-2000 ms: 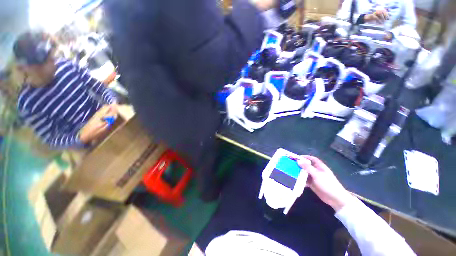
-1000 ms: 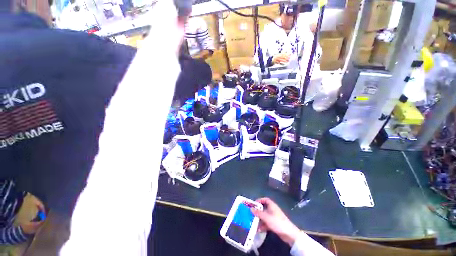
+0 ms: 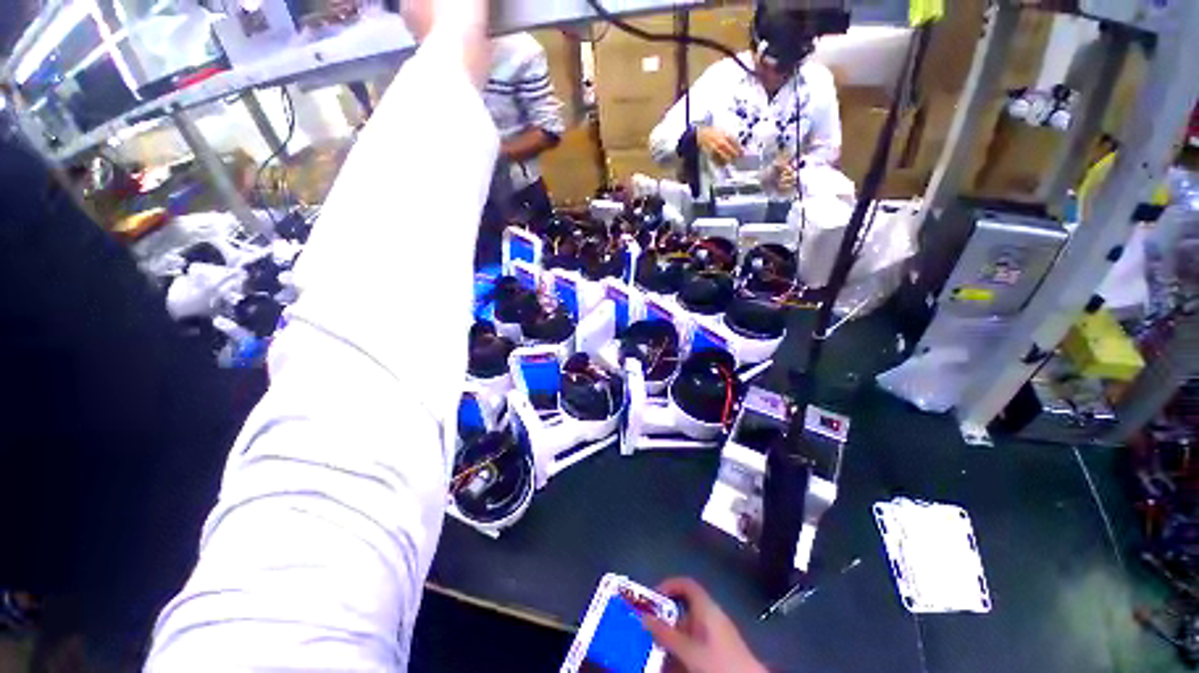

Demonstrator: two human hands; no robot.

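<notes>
My right hand [image 3: 704,634] grips the right edge of a white-framed housing [image 3: 618,634] with a blue face, low in the picture and cut off by the bottom edge. My left arm is stretched up across the left half. My left hand [image 3: 450,16] is at the shelf rail, cut off by the top edge, so its fingers are hidden. A white back cover [image 3: 931,555] lies flat on the dark bench at right. A long black tool [image 3: 785,510] hangs upright in front of the silver-grey screw feeder [image 3: 744,489]. A thin tool [image 3: 789,602] lies near it.
Several white units with black cups [image 3: 565,388] crowd the bench [image 3: 855,631] ahead. A metal post [image 3: 1052,250] and grey box [image 3: 1006,263] stand at right, tangled wires [image 3: 1170,526] at far right. A person in white [image 3: 763,118] sits opposite. A dark-clothed person [image 3: 105,394] is close at left.
The view has swung right and forward since the oldest frame. My left arm has come into view, reaching up. The housing, still in my right hand, now sits lower and is partly cut off.
</notes>
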